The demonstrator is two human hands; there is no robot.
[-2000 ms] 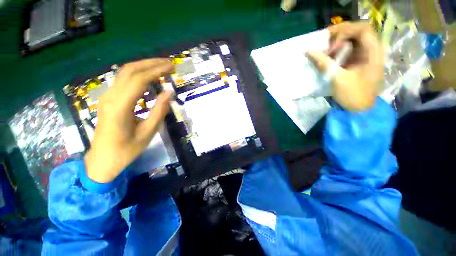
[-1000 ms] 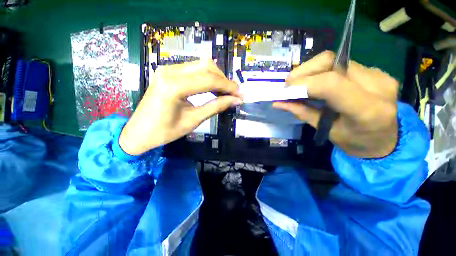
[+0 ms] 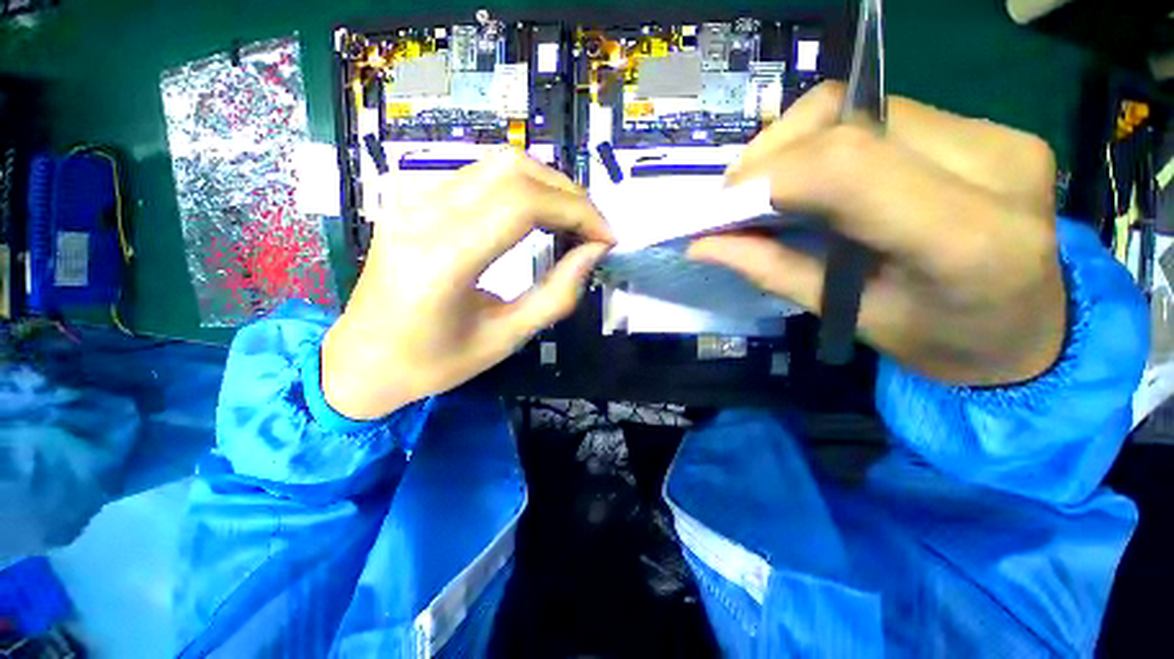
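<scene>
Two opened tablets lie side by side on a black tray. The left tablet and right tablet show electronics at the top and pale plates below, partly hidden by my hands. My right hand holds tweezers, points up, and pinches a white sheet above the right tablet. My left hand has thumb and forefinger together at the sheet's left end, over the gap between the tablets. Whether a small piece is between those fingertips cannot be told.
A crinkled silver sheet with red specks lies left of the tray on the green mat. A blue object with cables is at far left, above a blue sleeve. Pale strips and scraps lie at the far right.
Both hands have moved from apart to together over the tablets, with the white sheet between them. The tweezers now show upright in my right hand. The view has turned and shifted.
</scene>
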